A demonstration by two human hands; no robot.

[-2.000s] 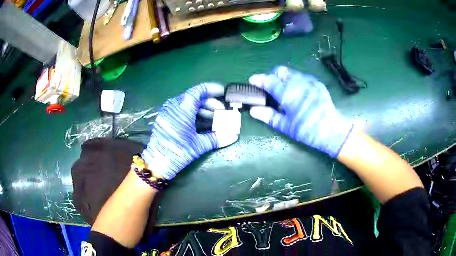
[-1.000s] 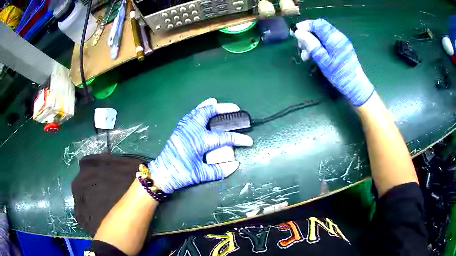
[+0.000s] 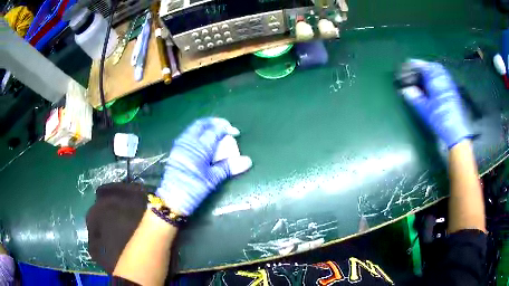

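My left hand (image 3: 195, 162), in a blue-white knit glove, is on the green bench left of centre. Its fingers hold a white block, the test socket (image 3: 226, 149), which is partly covered by the glove. My right hand (image 3: 438, 100), in the same kind of glove, is blurred at the right of the bench. It holds a black power adapter (image 3: 412, 77) at its fingertips; the adapter is blurred and partly hidden. The pale-grey test meter (image 3: 229, 31) sits on a wooden stand at the top. A dark-blue block (image 3: 311, 54) lies beside its cream knobs.
A white plug (image 3: 126, 145) on a black cord lies left, above a dark cloth (image 3: 114, 220). A carton with a red cap (image 3: 70, 123) stands far left. Clear plastic scraps (image 3: 290, 234) lie along the front edge. Pens (image 3: 143, 53) lie on the wooden stand. A purple sleeve shows at lower left.
The adapter has left my left hand's fingers; my right hand has moved right, away from the dark-blue block, and now holds a black adapter. My left hand still holds the white block.
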